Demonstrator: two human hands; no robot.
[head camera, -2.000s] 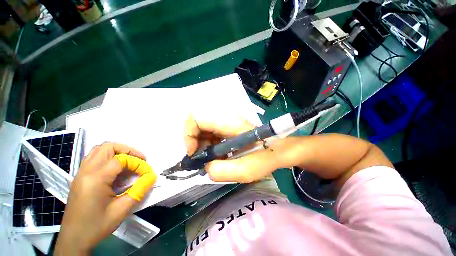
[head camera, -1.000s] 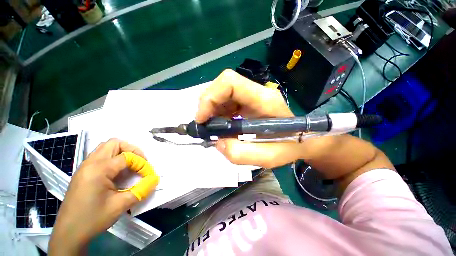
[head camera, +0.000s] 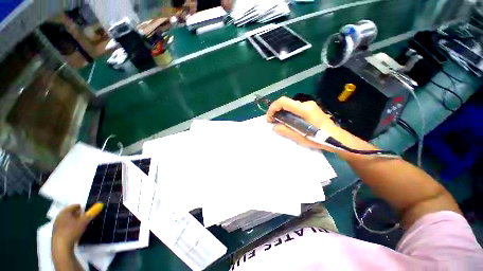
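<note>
My right hand (head camera: 302, 122) holds the soldering iron (head camera: 296, 123) above the far right part of the white-backed panel stack (head camera: 238, 159), its tip pointing up and left. My left hand (head camera: 71, 227), with a yellow finger cot (head camera: 94, 210), is at the lower left over a solar panel (head camera: 114, 190) lying dark cells up. The fingers touch or hover at the panel's left edge; whether they grip it I cannot tell. A white strip-like piece (head camera: 185, 238) lies slanted between that panel and the stack.
The black soldering station (head camera: 355, 106) with an orange-yellow tube (head camera: 347, 92) stands at right, a silver spool (head camera: 360, 34) behind it. Across the green bench lie dark-celled panels (head camera: 280, 41), a pen holder (head camera: 161, 55) and another person's hands (head camera: 204, 5). A cable loops at lower right.
The view has shifted, showing more of the far bench. My left hand has moved off the white stack to the panel at left. My right hand has carried the iron away to the stack's far side.
</note>
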